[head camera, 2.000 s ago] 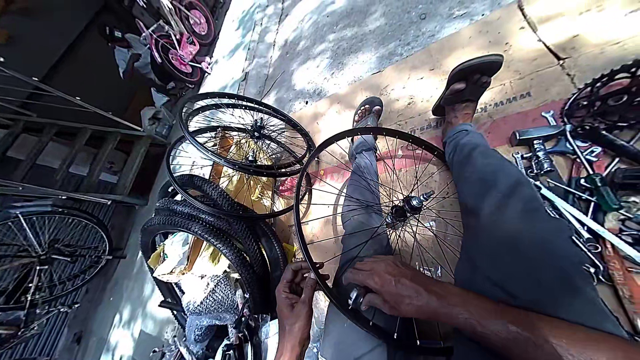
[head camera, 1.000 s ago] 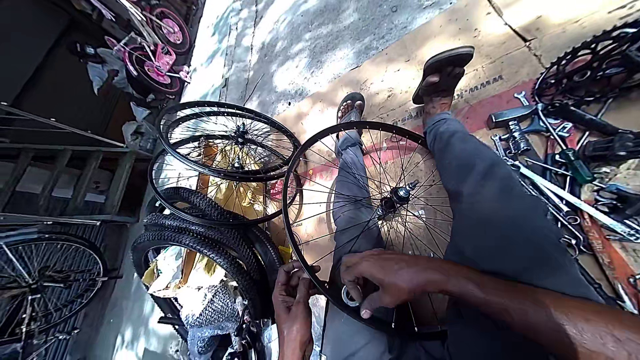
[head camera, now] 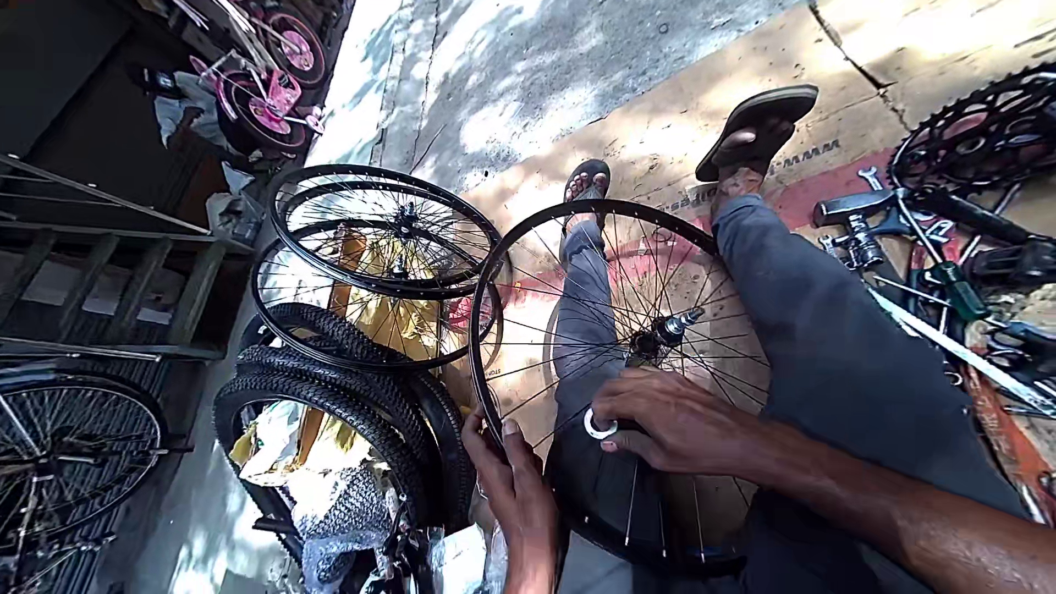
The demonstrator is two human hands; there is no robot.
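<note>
A black spoked bicycle wheel (head camera: pixel 483 346) rests tilted across my legs, its hub (head camera: pixel 660 332) near the middle. My left hand (head camera: pixel 516 487) grips the rim at its lower left, thumb and fingers on either side. Over the lower spokes is my right hand (head camera: pixel 681 421), with a small round silvery tool (head camera: pixel 597 426), perhaps a spoke wrench, between its thumb and curled fingers. Whether that tool touches a spoke or the rim, I cannot tell.
Several wheels (head camera: pixel 375 172) lie stacked at the left, above knobby tyres (head camera: pixel 330 396). To the right are a hammer (head camera: pixel 854 206), a green-handled screwdriver (head camera: pixel 957 289) and a chainring crankset (head camera: pixel 973 144). A bicycle wheel (head camera: pixel 82 379) stands at far left, near a wooden rack (head camera: pixel 136 289).
My right hand has moved up from the rim, over the spokes, with the round tool. My left hand remains at the rim.
</note>
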